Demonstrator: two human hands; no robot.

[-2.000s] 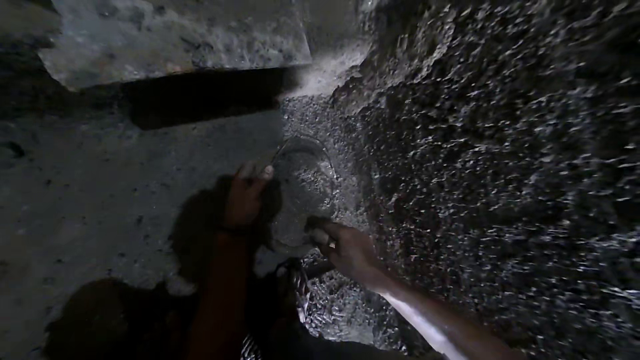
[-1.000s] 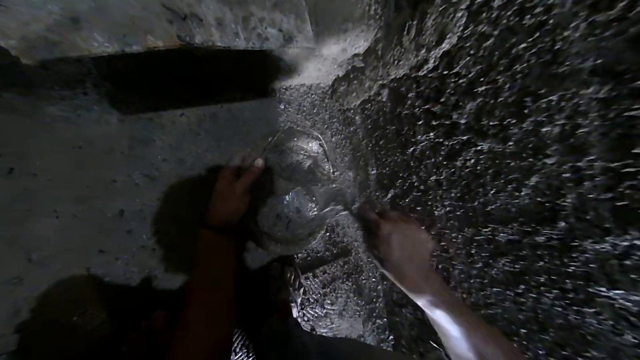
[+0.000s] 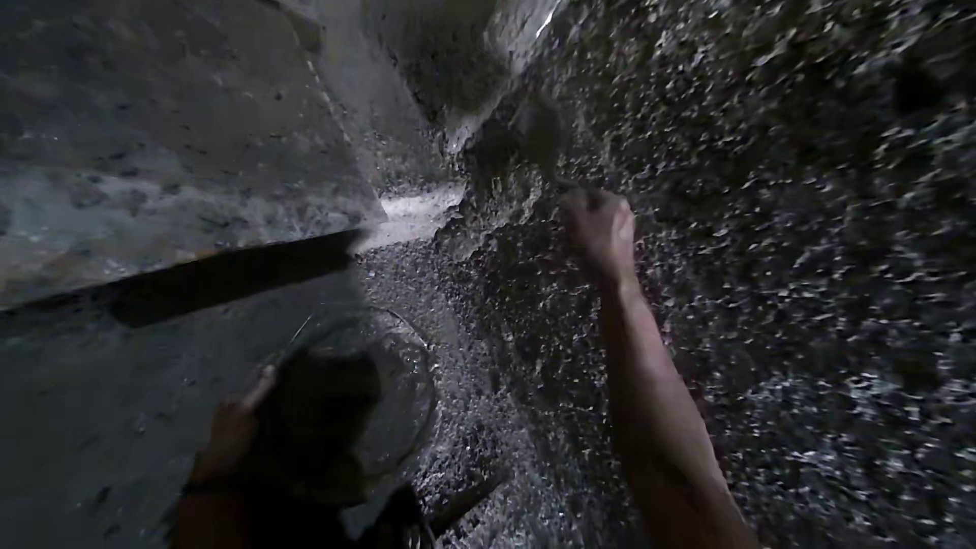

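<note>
My left hand [image 3: 236, 427] is at the left rim of a round, shallow pan [image 3: 408, 412] holding wet grey material, with a dark shadow across it. My right hand [image 3: 598, 232] is raised over the rough wall surface [image 3: 762, 305], its fingers closed around what looks like the handle of a trowel. The blurred, dark blade of the trowel [image 3: 537, 130] extends up from the fingers, against the coarse grey coating near the corner. My right fingertips and the handle are hard to make out.
A smooth grey slab or ledge [image 3: 191, 168] lies at upper left, with a dark gap [image 3: 229, 278] below its edge. Pale, lit material [image 3: 415, 217] marks the corner. A dark bar-like piece [image 3: 465, 503] lies near the bottom, below the pan.
My right hand has moved from the pan up to the rough wall with the trowel. My left hand has stayed at the pan's rim. The view has shifted, showing more of the corner above.
</note>
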